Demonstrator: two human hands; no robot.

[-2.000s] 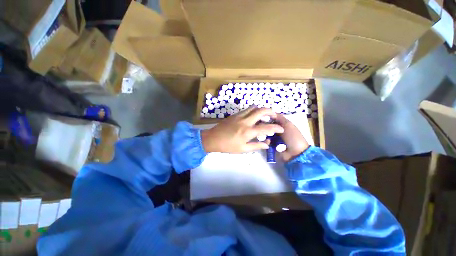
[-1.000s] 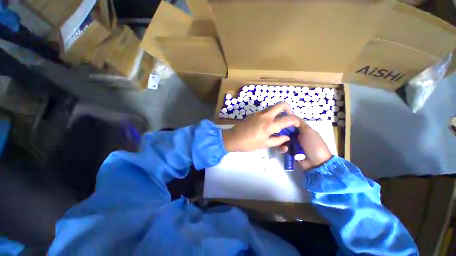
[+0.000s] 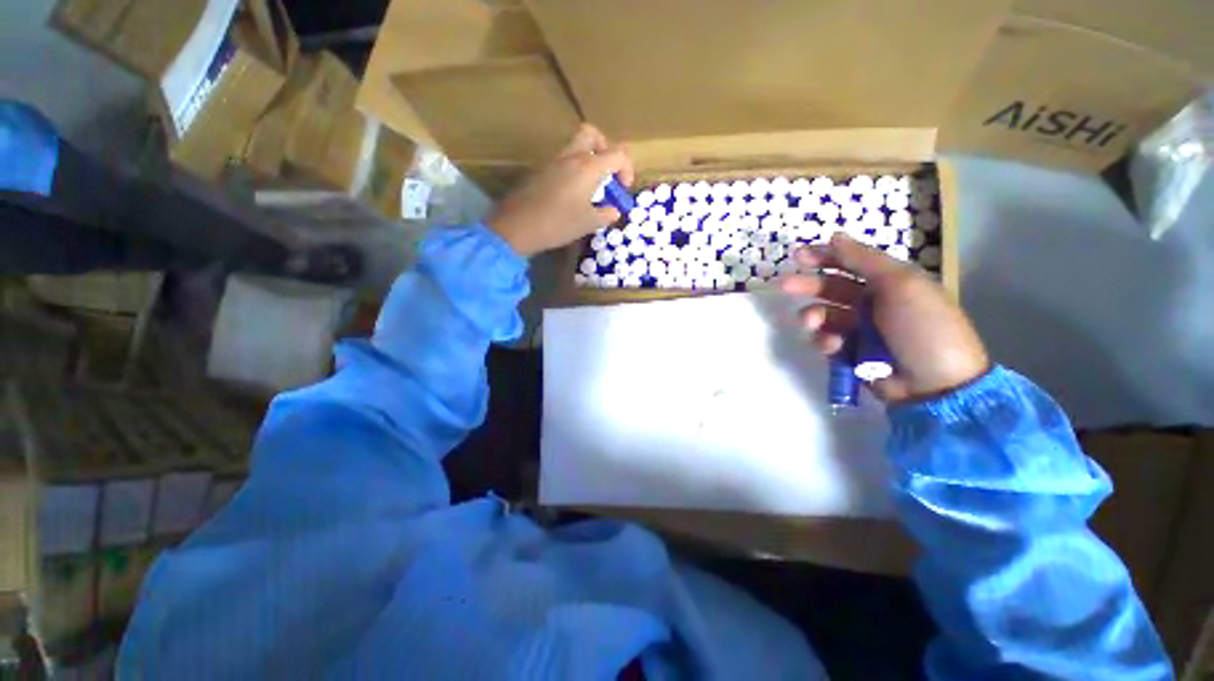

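My left hand (image 3: 559, 197) is over the far left corner of the inner carton (image 3: 949, 220), holding a dark blue capacitor (image 3: 618, 196) tilted above the packed capacitors (image 3: 746, 226), which show as rows of white circles. My right hand (image 3: 905, 319) is palm-up over the right part of the white board (image 3: 666, 399), its fingers curled around blue capacitors (image 3: 844, 379). One of them shows a white end. How many it holds is hidden by the fingers. Small faint marks or bits lie on the middle of the board.
The outer carton (image 3: 772, 73), printed "AISHI", stands open behind. A clear plastic bag (image 3: 1174, 173) is at the far right. Brown cartons (image 3: 313, 127) stand at far left, and white-labelled boxes (image 3: 127, 512) at lower left. A person's dark-clothed limb (image 3: 173, 200) shows at left.
The two hands were together over the board. My left hand has moved away to the carton's far left corner with a capacitor. My right hand has moved right in view, still holding capacitors.
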